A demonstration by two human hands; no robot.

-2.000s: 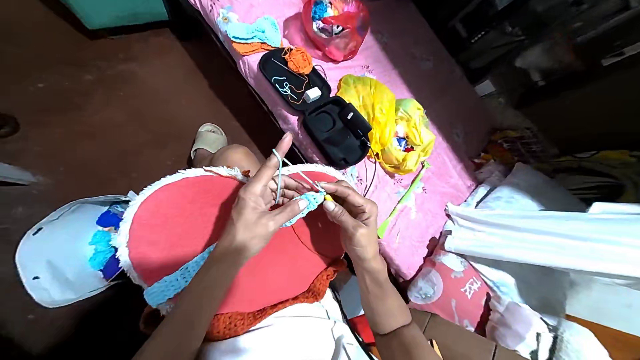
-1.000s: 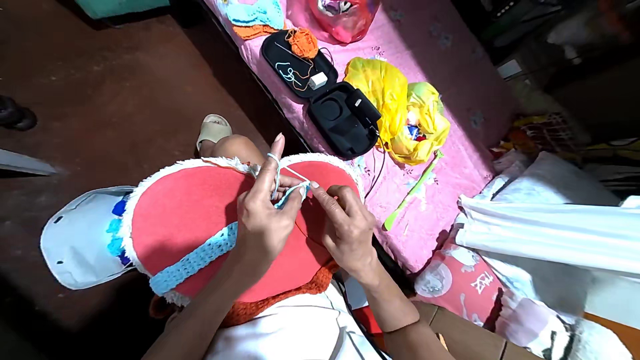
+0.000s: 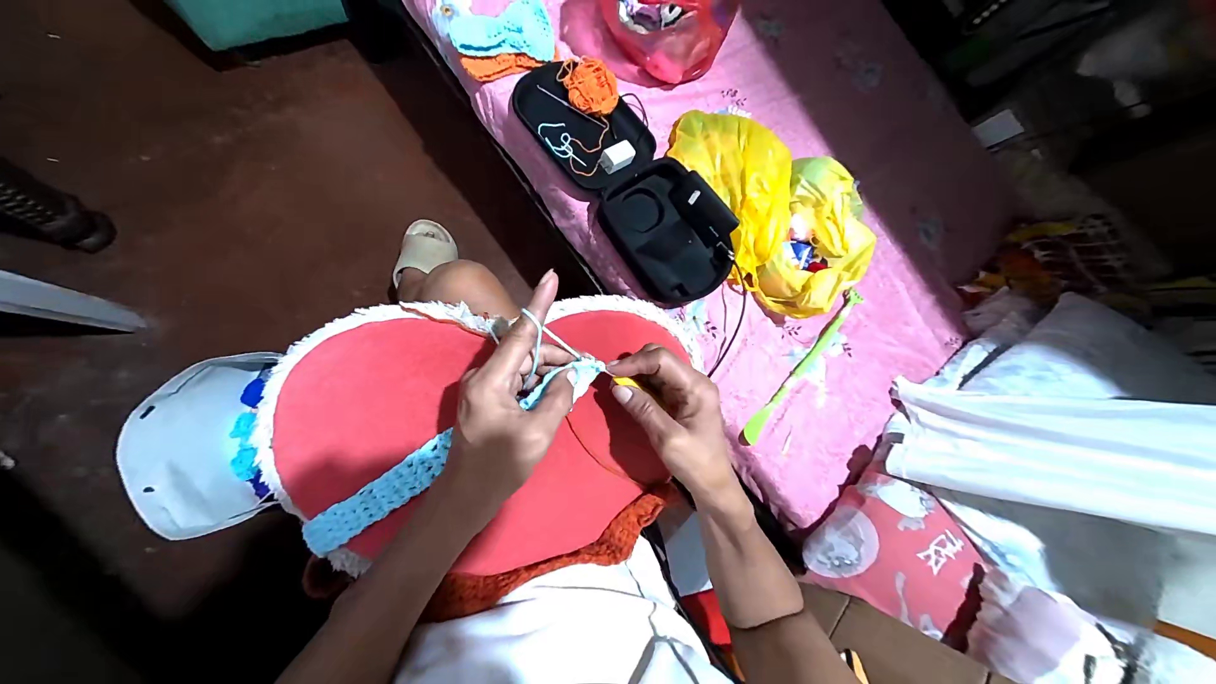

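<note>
My left hand (image 3: 513, 389) pinches the working end of a light-blue crocheted strip (image 3: 380, 499), and pale blue yarn (image 3: 539, 332) loops around its raised index finger. Against that end, my right hand (image 3: 676, 404) grips a crochet hook with a yellow handle (image 3: 627, 382); its tip is too small to make out in the stitches. The strip's other end lies across a red cushion with white fringe (image 3: 370, 380) on my lap. Rust-orange crochet (image 3: 570, 556) lies along the cushion's near edge.
On the pink bed cover (image 3: 893, 285) are an unzipped black case (image 3: 655, 233) with orange yarn (image 3: 591, 87), a yellow plastic bag (image 3: 741, 180), a red bag (image 3: 670, 43) and a green strip (image 3: 803, 370). A white hat (image 3: 180, 446) sits left of the cushion, pillows (image 3: 902, 541) at right.
My right hand has turned from knuckles up, and the yellow handle shows again. Both hands remain close together at the strip's working end.
</note>
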